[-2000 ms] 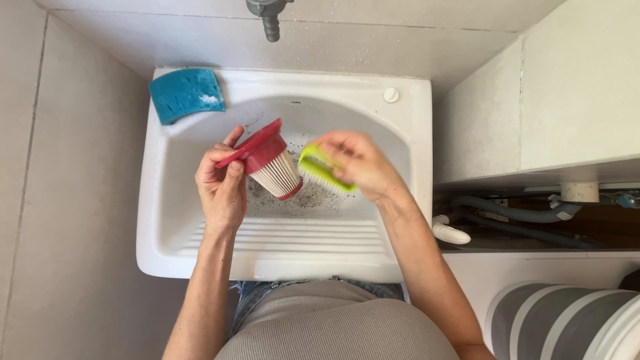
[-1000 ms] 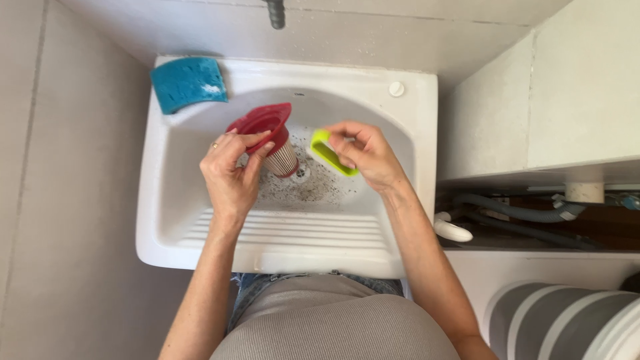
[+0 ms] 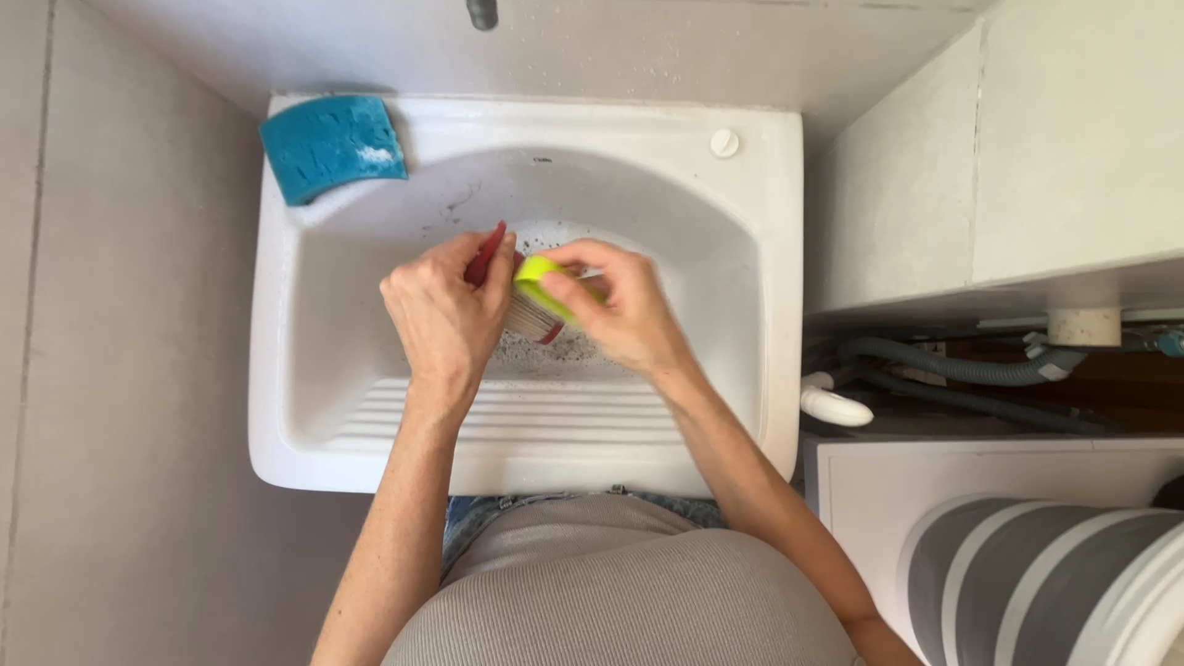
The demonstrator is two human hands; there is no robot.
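Over the basin of a white laundry sink (image 3: 546, 476), my left hand (image 3: 444, 305) grips the red rim of a pleated vacuum filter (image 3: 531, 320), which is tilted with its narrow end toward the lower right. My right hand (image 3: 618, 301) holds a lime-green scrub brush (image 3: 546, 285) against or very close to the pleats; the brush is slightly blurred, and its bristles are mostly hidden. Dark debris lies scattered on the basin floor beneath the filter. Fingers cover part of the red rim.
A blue sponge (image 3: 333, 148) rests on the sink's back left corner, and a white round plug (image 3: 724, 142) on the back right ledge. A dark spout (image 3: 482, 13) juts out above. Grey hoses (image 3: 962, 361) and a striped container (image 3: 1036, 573) are at the right.
The filter has turned so its rim is seen nearly edge-on, with my left hand's back now facing up. My right hand has brought the green brush in to the filter, closing the gap between them.
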